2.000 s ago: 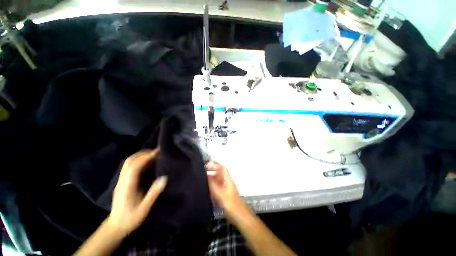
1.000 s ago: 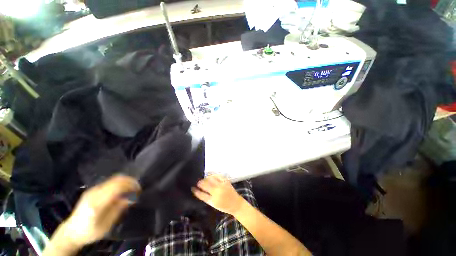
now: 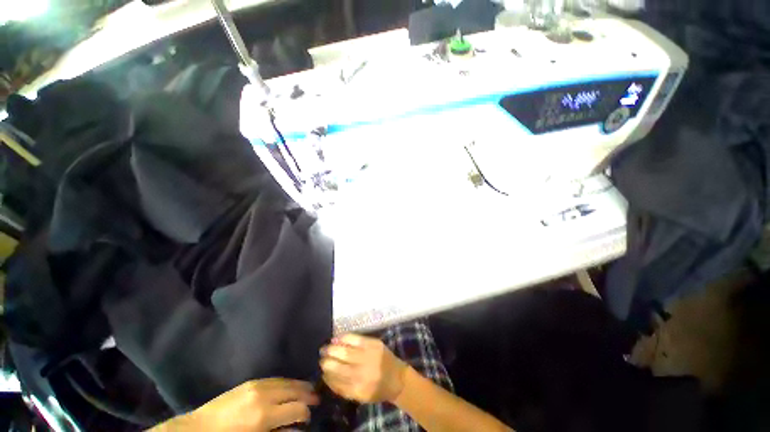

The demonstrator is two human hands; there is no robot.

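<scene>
A large dark garment piece (image 3: 270, 295) lies left of the white lockstitch machine (image 3: 405, 110) and runs up to its presser foot (image 3: 319, 196). Its right edge lies straight along the machine bed (image 3: 439, 253) and hangs over the front. My right hand (image 3: 363, 369) pinches this edge just below the bed's front left corner. My left hand (image 3: 268, 403) is on the cloth at the bottom, just left of my right hand, fingers bent; its fingertips are partly hidden in dark cloth.
Thread snips (image 3: 578, 213) lie at the right of the bed. A lit control panel (image 3: 578, 103) is on the arm. A dark cloth bundle (image 3: 692, 202) hangs right of the machine. Plaid clothing (image 3: 422, 350) shows below the bed. A long pale table (image 3: 110, 38) runs behind.
The cloth, earlier bunched up near the needle, now lies spread down along the bed's left side. Both hands have moved down toward the lap and close together. The camera view has shifted.
</scene>
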